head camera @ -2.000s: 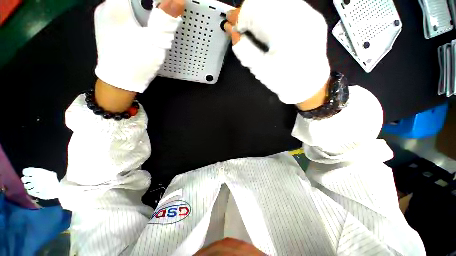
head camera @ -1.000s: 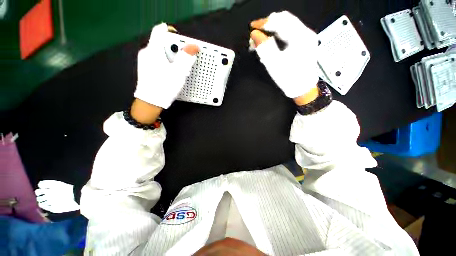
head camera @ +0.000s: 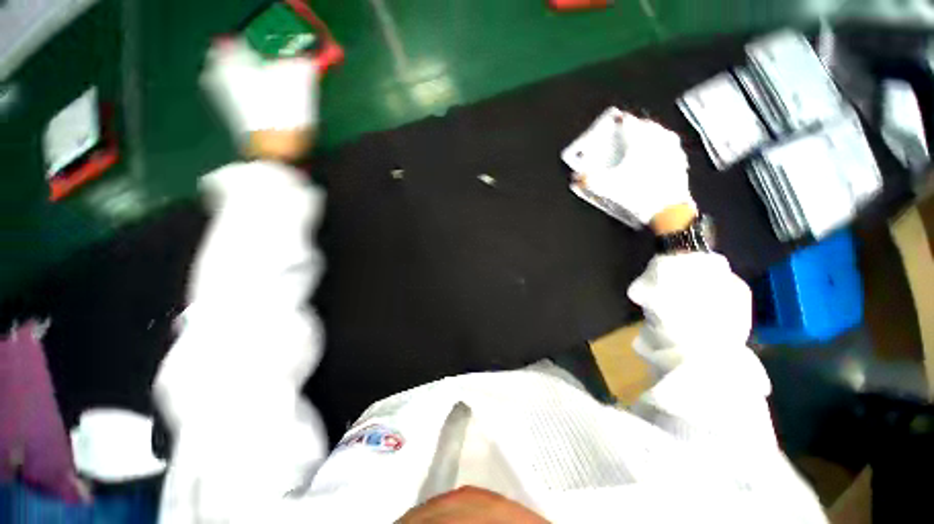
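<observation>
My left hand (head camera: pixel 261 92), in a white fingerless glove, is blurred and reaches over the green conveyor. It overlaps the near-left side of an open unit with a green circuit board (head camera: pixel 279 33) on a red carrier (head camera: pixel 330 53). Its fingertips are unclear, so its grip cannot be told. My right hand (head camera: pixel 637 169) lies over silver-white cover plates (head camera: pixel 586 151) on the black mat, with its fingers at a plate's left edge. The hand hides most of the plates.
Stacks of cover plates (head camera: pixel 809 179) stand at right. A covered unit on a red carrier (head camera: pixel 74 133) sits on the conveyor (head camera: pixel 461 51) at left. Small bits (head camera: pixel 486 179) lie on the black mat (head camera: pixel 440 266). A white glove (head camera: pixel 115 445) lies lower left; a blue stool (head camera: pixel 819 292) is at right.
My left hand has moved up and left to the conveyor, and the plate it held no longer shows in it. My right hand has moved onto the plates at right. The view has shifted.
</observation>
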